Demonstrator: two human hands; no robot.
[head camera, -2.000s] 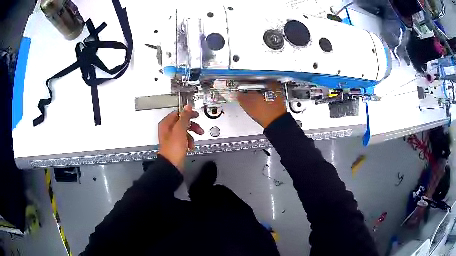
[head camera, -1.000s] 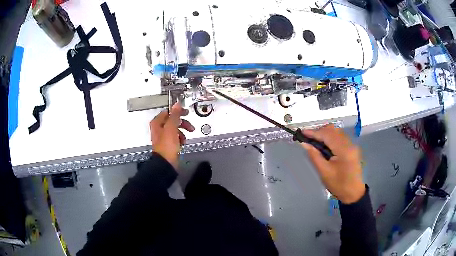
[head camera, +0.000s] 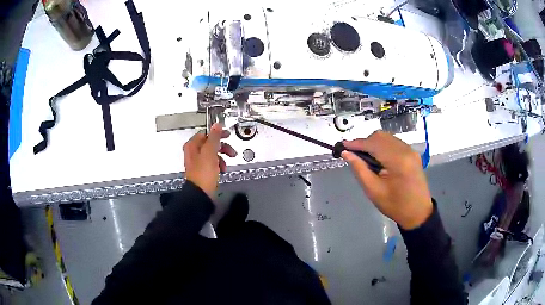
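Note:
The white sewing machine (head camera: 299, 41) with a blue stripe lies across the table. My right hand (head camera: 391, 176) holds a screwdriver (head camera: 299, 134) by its black handle. Its thin dark shaft points left, and its tip is at the metal parts below the head's left end. My left hand (head camera: 204, 156) has its fingertips at a small shiny metal part (head camera: 214, 117) beside the needle area; the other fingers are loosely curled. The contact under the fingertips is too small to make out. A pale flat metal block (head camera: 179, 121) projects to the left of it.
Black strap (head camera: 107, 128) lies heaped on the table's left. A brownish-silver can (head camera: 73, 27) stands at the upper left. Blue tape (head camera: 19, 101) is on the left table edge. A marked measuring strip (head camera: 119, 195) runs along the front edge. Another person's arm (head camera: 505, 202) shows at the right.
Two seconds ago my right hand was at the machine's front workings; it moved right and now holds the screwdriver. Since one second ago the screwdriver has shifted slightly. My left hand has stayed near the same part.

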